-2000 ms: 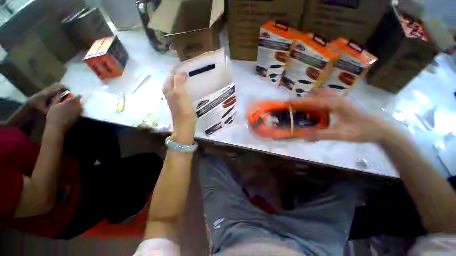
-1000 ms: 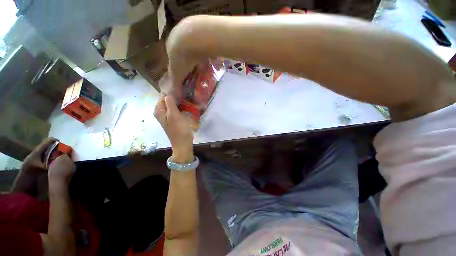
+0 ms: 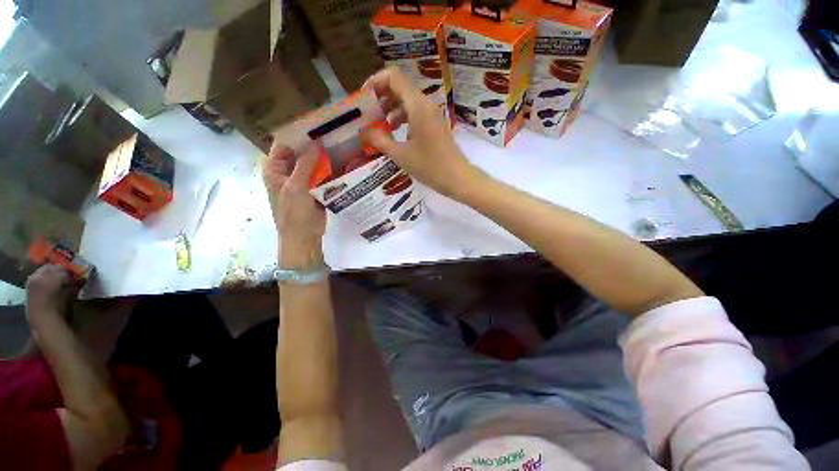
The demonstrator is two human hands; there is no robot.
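A retail box [image 3: 373,198] with a white printed front stands at the table's front edge, its top open and its hanging flap with a black slot raised. My left hand [image 3: 299,184] grips the box's left side near the top. My right hand [image 3: 419,138] holds the right side at the flap, fingers behind it and thumb at the opening. Something orange shows in the opening; whether it is coil or inner flap I cannot tell.
Three upright retail boxes [image 3: 488,78] stand behind. An open brown carton [image 3: 267,101] is at back left, an orange box [image 3: 138,179] at left. Clear plastic film [image 3: 685,110] and a narrow strip [image 3: 710,201] lie right. A coworker's hand [image 3: 51,281] holds an orange item far left.
The orange coil that my right hand held beside the box is no longer seen separately. My right arm has come back from across the view, and both hands are at the box top.
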